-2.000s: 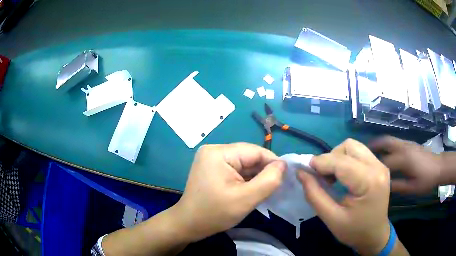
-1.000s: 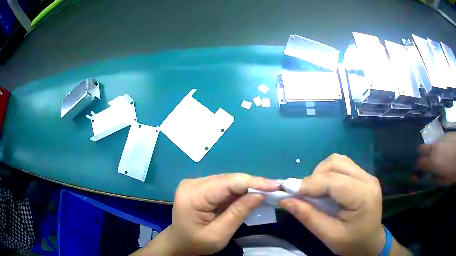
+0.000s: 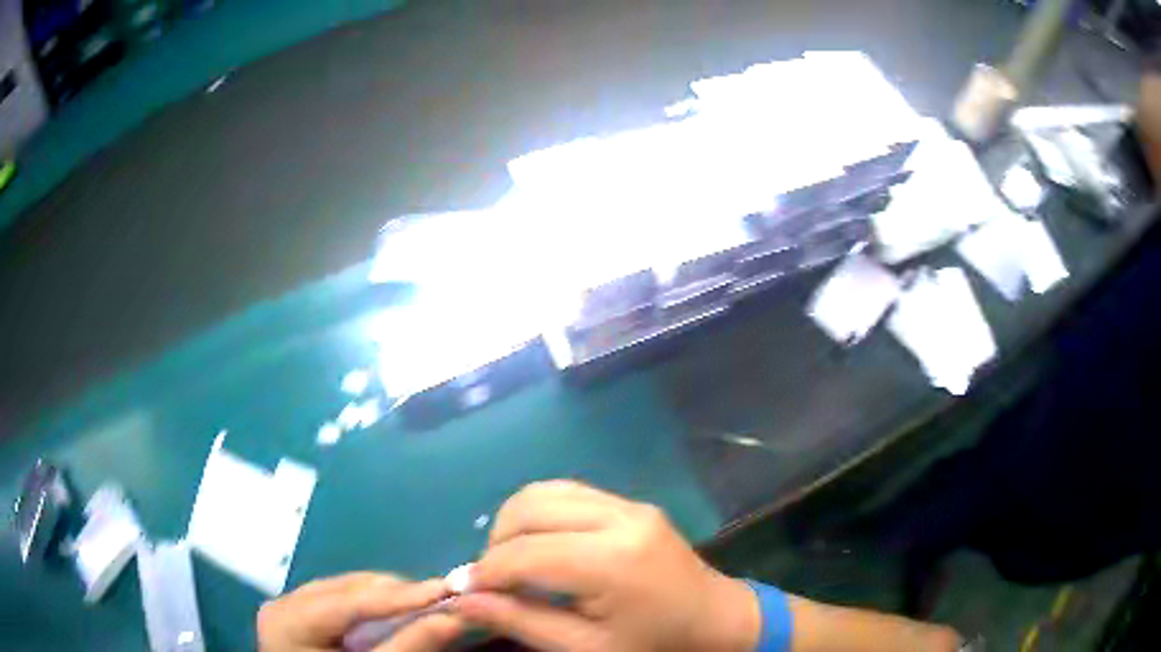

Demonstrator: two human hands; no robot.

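My left hand [image 3: 363, 611] and my right hand [image 3: 611, 580] meet at the bottom edge of the picture. Their fingertips pinch a pale thin sheet [image 3: 405, 622] between them, mostly hidden by the fingers. A small white patch [image 3: 461, 580] shows at the right fingertips; I cannot tell if it is a finger cot or part of the sheet. A large flat white sheet [image 3: 251, 520] with a hooked tab lies on the green mat at the left. A narrow sheet [image 3: 171, 596] and a folded sheet [image 3: 107, 544] lie left of it.
Glaring rows of metal housings [image 3: 624, 299] fill the middle. One housing [image 3: 43, 507] stands far left. Small white pads [image 3: 350, 418] lie beside the rows. Several white sheets [image 3: 940, 325] lie at right near a beige roll [image 3: 983, 102]. A person in dark clothing [image 3: 1057, 433] is at right.
The view has turned right, so the mat's sheets appear farther left and the white sheets at right show. My hands still pinch the pale sheet. The cutters, seen two seconds ago, are not visible.
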